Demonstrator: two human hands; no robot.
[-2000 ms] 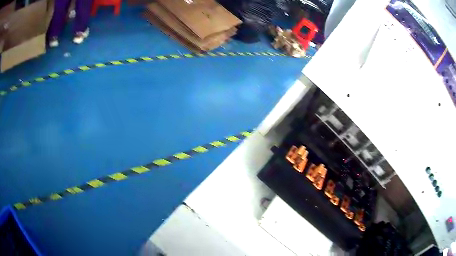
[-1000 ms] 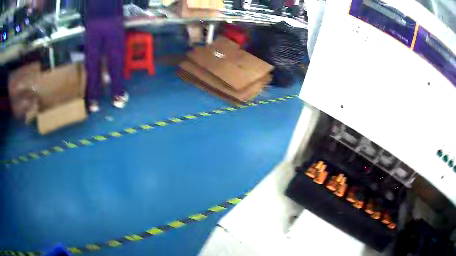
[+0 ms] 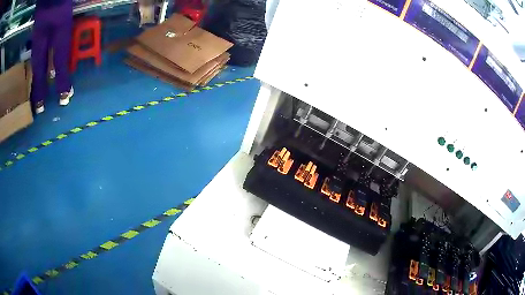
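No hand is in view. The white test machine (image 3: 345, 63) fills the right side. In its bay a black test fixture (image 3: 311, 206) has a row of orange clamps (image 3: 307, 174). The two left slots look empty; dark remote controls (image 3: 360, 197) lie in the right slots. A second fixture at the lower right holds several remote controls (image 3: 443, 253) side by side, with small orange clamps (image 3: 415, 271) at their front ends. Clear press heads (image 3: 345, 133) hang above the first fixture.
A white plate (image 3: 299, 242) lies before the first fixture. Green lamps (image 3: 459, 153) and a red-lit switch (image 3: 509, 197) are on the cabinet. Left are blue floor with striped tape, flat cardboard (image 3: 184, 43), a red stool (image 3: 86, 41) and a person's purple-trousered legs (image 3: 50, 55).
The view has turned toward the machine, which now sits further left in the picture. The second fixture with remotes and the red-lit switch now show more clearly. No hand has appeared.
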